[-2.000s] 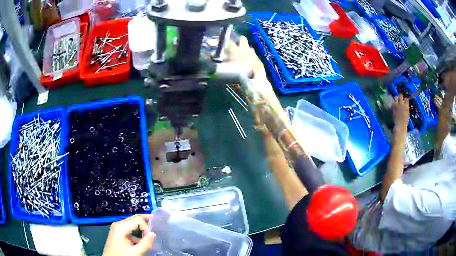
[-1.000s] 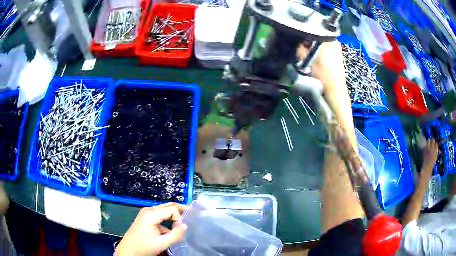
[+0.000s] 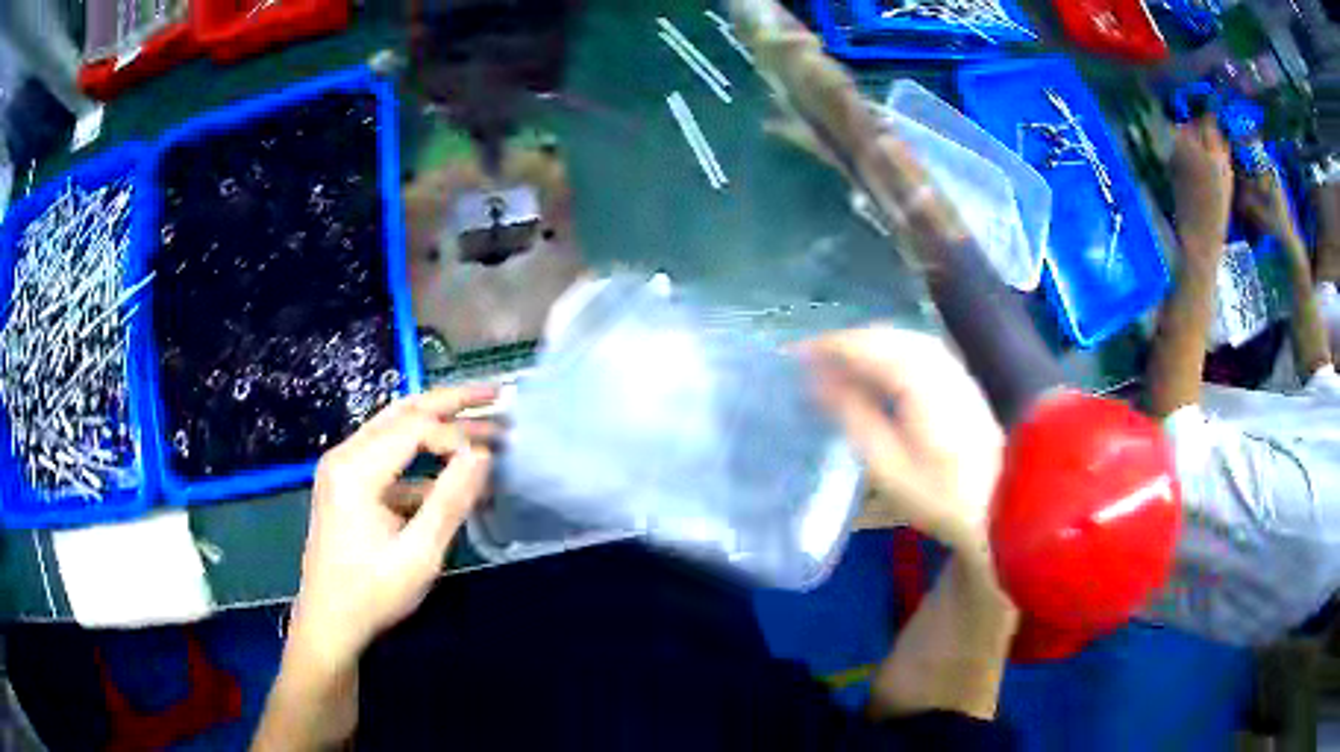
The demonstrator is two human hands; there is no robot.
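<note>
A clear plastic lid [image 3: 661,419], blurred, is tilted over the shallow clear plastic box [image 3: 529,536] at the bench's front edge. My left hand [image 3: 397,492] grips the lid at its left side with thumb and fingers. My right hand [image 3: 911,426] is at the lid's right side, blurred; whether its fingers grip the lid I cannot tell. The lid hides most of the box and its contents. The small silvery fixture block [image 3: 497,221] sits on the brown press base [image 3: 485,301] behind the lid, with the dark ram above it.
The press lever's red ball knob [image 3: 1085,514] is close beside my right forearm. A blue tray of dark rings [image 3: 279,279] and a blue tray of shafts [image 3: 66,338] stand at left. Loose rods [image 3: 697,140] lie right of the press. Another person [image 3: 1234,500] works at far right.
My right hand has come from behind the press to the lid's right side. The lid has been raised and turned above the box. The view has tilted down toward the bench edge.
</note>
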